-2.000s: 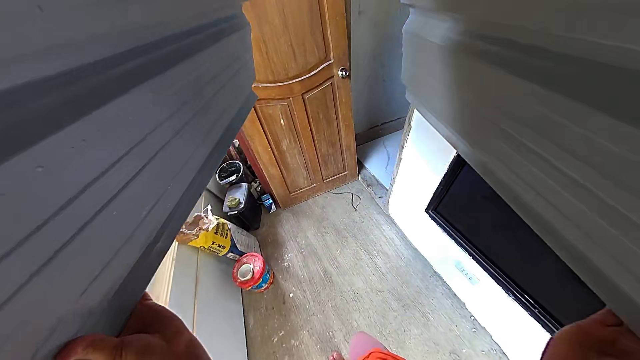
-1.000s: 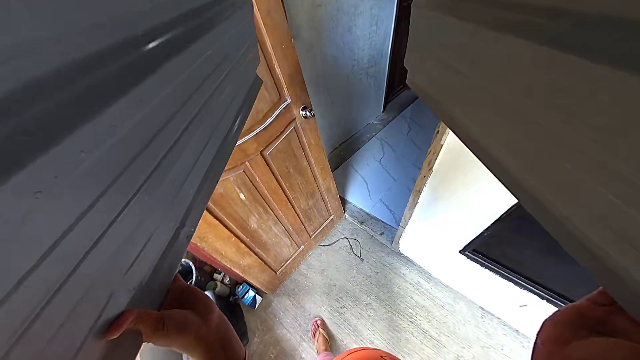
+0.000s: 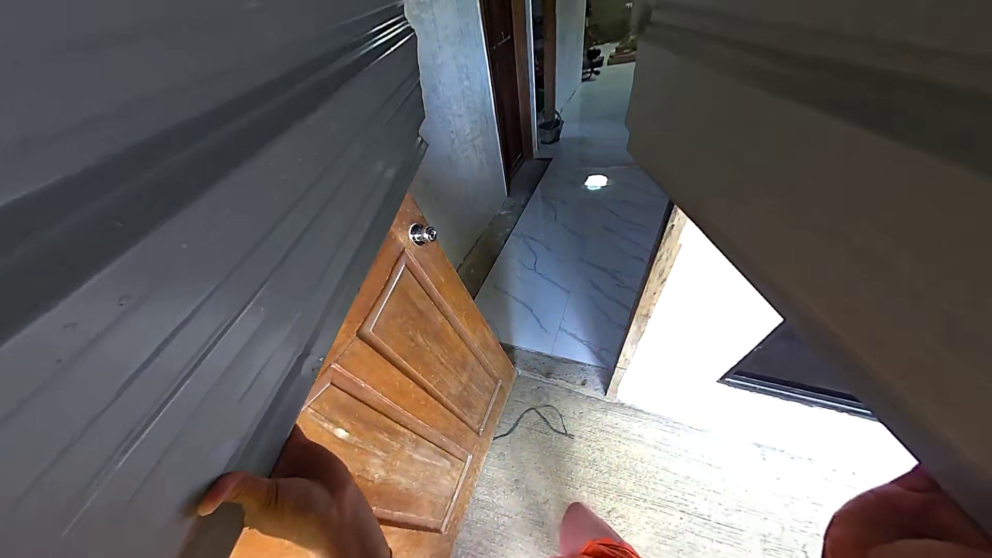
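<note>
A grey corrugated metal sheet (image 3: 232, 256) slants down the left of the view, and my left hand (image 3: 302, 488) grips its lower edge, the thumb on the near face. Another ribbed sheet (image 3: 806, 209), in shadow and brownish grey, fills the upper right. My right hand (image 3: 907, 515) is at the lower right against that sheet's lower edge; its fingers are mostly hidden. Whether the two sheets join above the view cannot be seen.
A panelled wooden door (image 3: 434, 341) with a round metal knob (image 3: 422, 234) stands open. Beyond a low sill (image 3: 562, 370) lies marbled tile floor (image 3: 573, 256). A thin cord (image 3: 535, 411) lies on the concrete. A white wall (image 3: 690, 333) with a dark frame (image 3: 798, 391) is right.
The view has swung from the floor and door towards the doorway, showing the tiled passage. The bucket and bag at the left have left view. Both hands stay at the sheets.
</note>
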